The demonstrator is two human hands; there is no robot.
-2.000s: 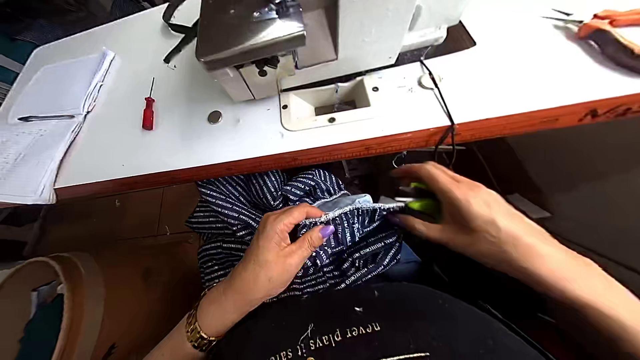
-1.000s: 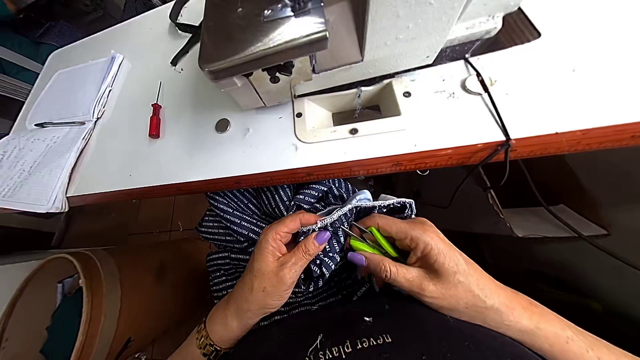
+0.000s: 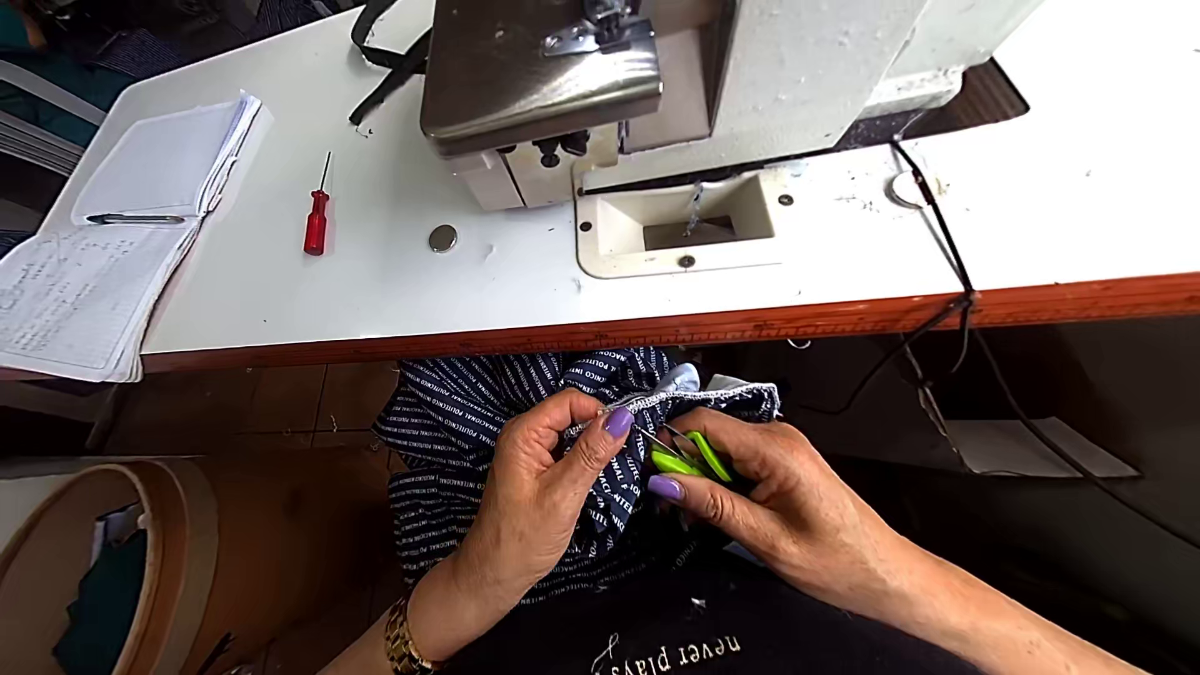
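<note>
Navy fabric with white printed lettering [image 3: 450,422] lies bunched over the lap, below the table edge. Its overlocked seam edge is pinched between thumb and forefinger of my left hand [image 3: 544,478]. My right hand [image 3: 769,497] holds small thread snips with bright green handles [image 3: 694,457]; their thin metal blades point up and left at the seam, close to my left thumb. The fabric edge runs on above my right fingers. Whether the blade tips touch the thread cannot be told.
An industrial sewing machine [image 3: 544,84] stands on the white table [image 3: 394,300]. Left of it are a red screwdriver [image 3: 317,221], a metal disc [image 3: 442,238], a black strap [image 3: 394,80] and an open notebook [image 3: 89,291] with a pen. Black cables [image 3: 947,244] hang over the edge. A round bin [image 3: 173,562] stands lower left.
Two seconds ago my right hand was farther right with the snips, partly blurred. It has come in close to my left hand, with the blades now at the seam. My left hand keeps its pinch.
</note>
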